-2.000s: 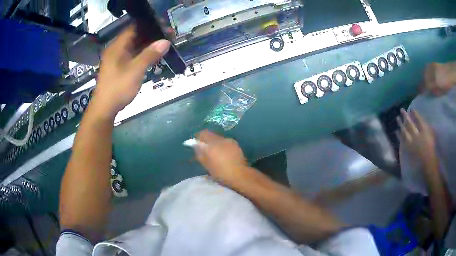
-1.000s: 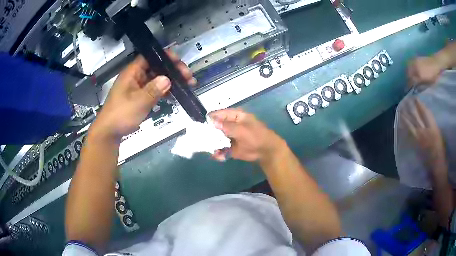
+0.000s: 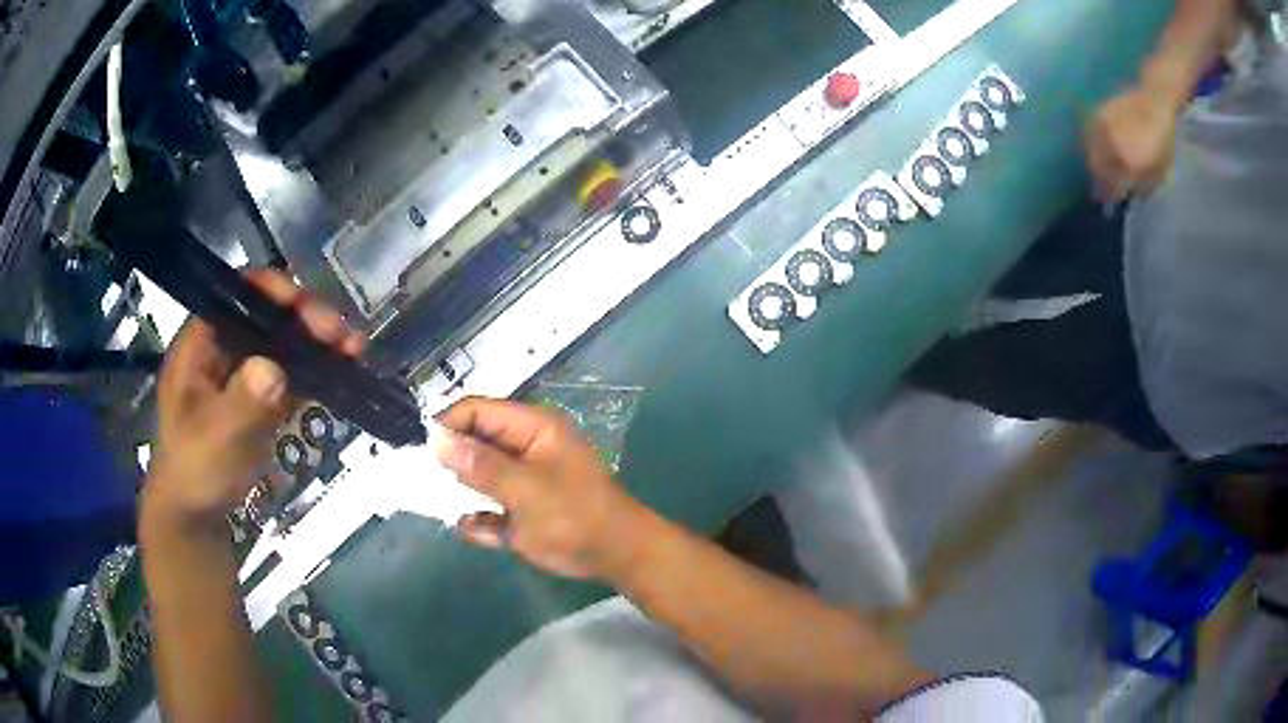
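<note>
My left hand (image 3: 233,410) is closed around the black glue syringe (image 3: 283,339), which slants from upper left down to the right. My right hand (image 3: 530,480) holds the white wiping tissue (image 3: 410,483) at the syringe's lower, narrow end. The tissue and fingertips hide the tip. A clear bag (image 3: 600,410) lies on the green bench, partly hidden behind my right hand.
Two panels of round parts (image 3: 826,254) lie on the green worktop (image 3: 706,410). A single round part (image 3: 640,222) and a red button (image 3: 842,89) are on the white rail. The fixture plate (image 3: 466,170) is beyond. Another person's hand (image 3: 1130,141) is at right.
My right hand has brought the tissue up from the bench to the syringe's lower end. The view has turned, and both hands and the syringe now appear lower left.
</note>
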